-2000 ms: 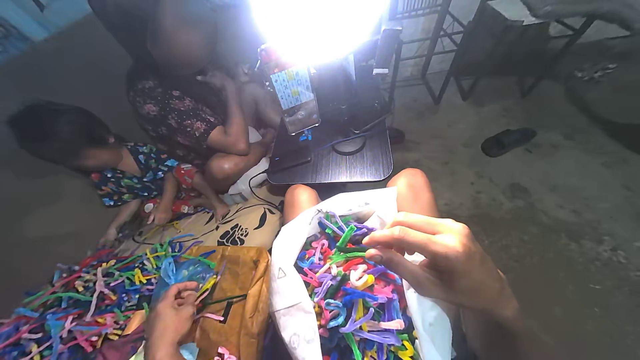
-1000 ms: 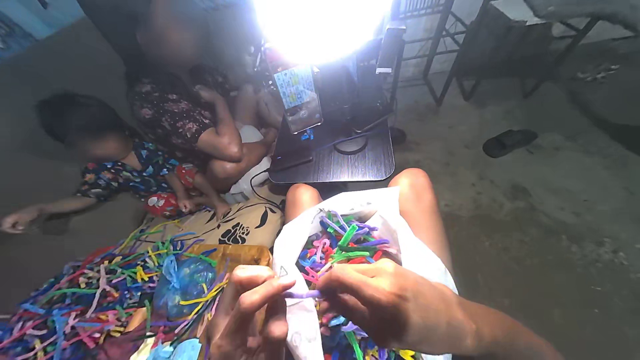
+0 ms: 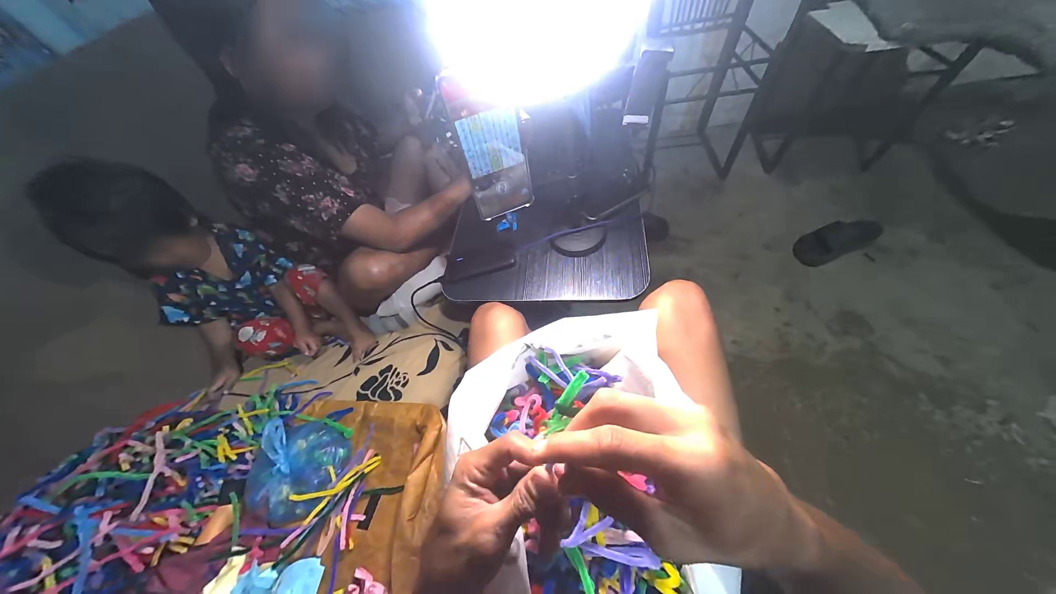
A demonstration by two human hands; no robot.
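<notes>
My left hand (image 3: 503, 503) and my right hand (image 3: 660, 470) meet at the fingertips over a white sack (image 3: 487, 396) between my knees. The fingers of both are pinched together; what lies between them is hidden, with a small pink tip showing at the left thumb. Inside the sack are many short fuzzy strips, like pipe cleaners, twisted and bent in purple (image 3: 615, 549), green (image 3: 569, 396), pink, blue and yellow. A large heap of longer coloured strips (image 3: 124, 495) spreads at the left, beside a knotted blue plastic bag (image 3: 293, 470) of small pieces.
Brown packing material (image 3: 412, 445) lies left of the sack on a flower-patterned mat (image 3: 429, 355). Ahead stand a small dark table (image 3: 561, 280), a phone (image 3: 495, 165) and a bright lamp (image 3: 536, 41). Two people sit at the left. A dark slipper (image 3: 837, 241) lies on the floor at right.
My hands have come together over the sack; two seconds ago they were apart. The purple strip seen between them a second ago no longer shows there. The nearer seated person's outstretched arm has come down towards the heap.
</notes>
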